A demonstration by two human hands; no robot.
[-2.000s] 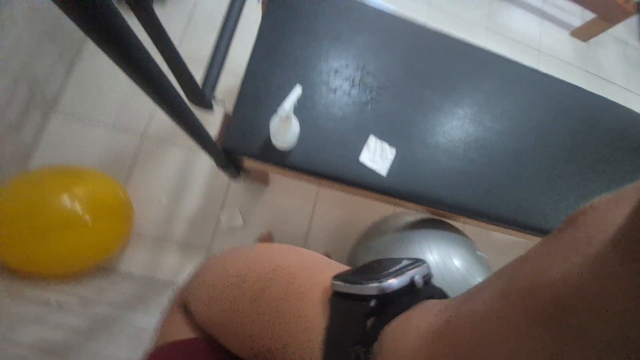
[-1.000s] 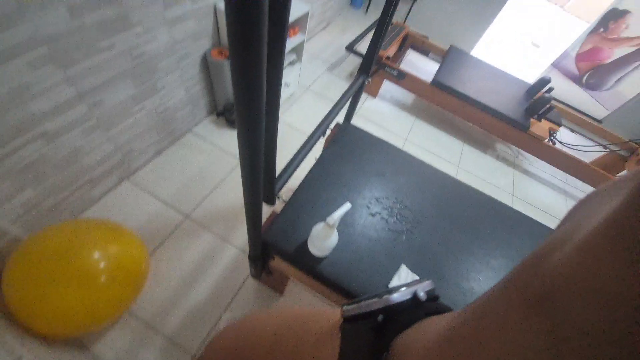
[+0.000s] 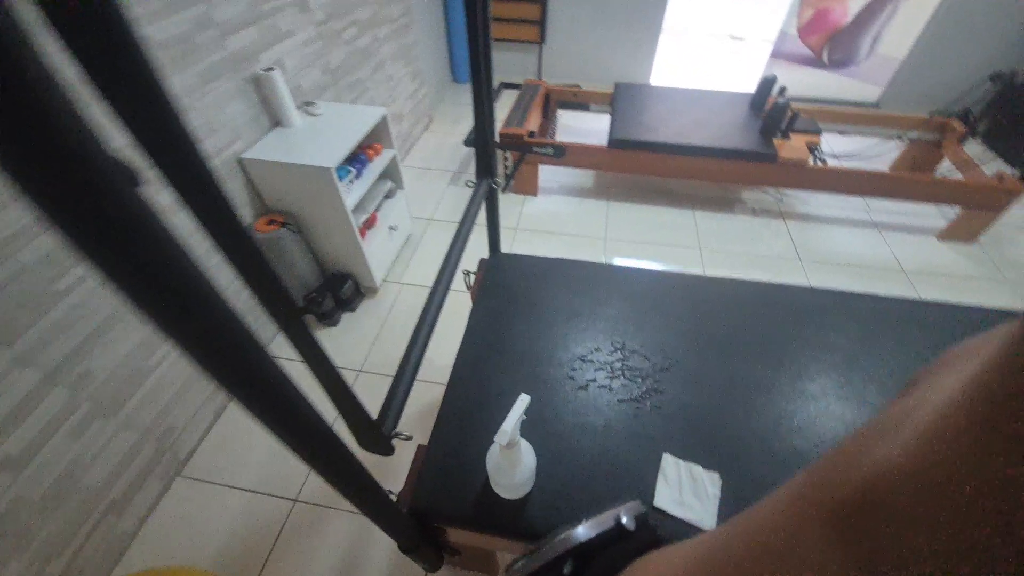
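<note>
A white spray bottle (image 3: 511,460) stands upright near the left front corner of a black padded table (image 3: 768,344). Behind it, wet drops and streaks (image 3: 620,372) lie on the black padding. A folded white cloth or paper towel (image 3: 688,490) rests flat near the front edge. A bare forearm (image 3: 864,464) crosses the lower right, with a dark smartwatch (image 3: 580,544) on its wrist beside the cloth. Neither of my hands can be seen, so what they hold or touch is hidden.
Black metal posts (image 3: 232,296) rise at the table's left end. Beyond are a white cabinet (image 3: 320,136) with a paper towel roll (image 3: 278,96), a grey bin (image 3: 288,252) and a wooden Pilates reformer (image 3: 680,164). A yellow ball's edge (image 3: 172,571) shows at bottom left.
The view has swung upward and shows more of the room. The silver ball seen two seconds ago is out of frame, and the yellow one is almost out. Bottle and cloth remain on the padding.
</note>
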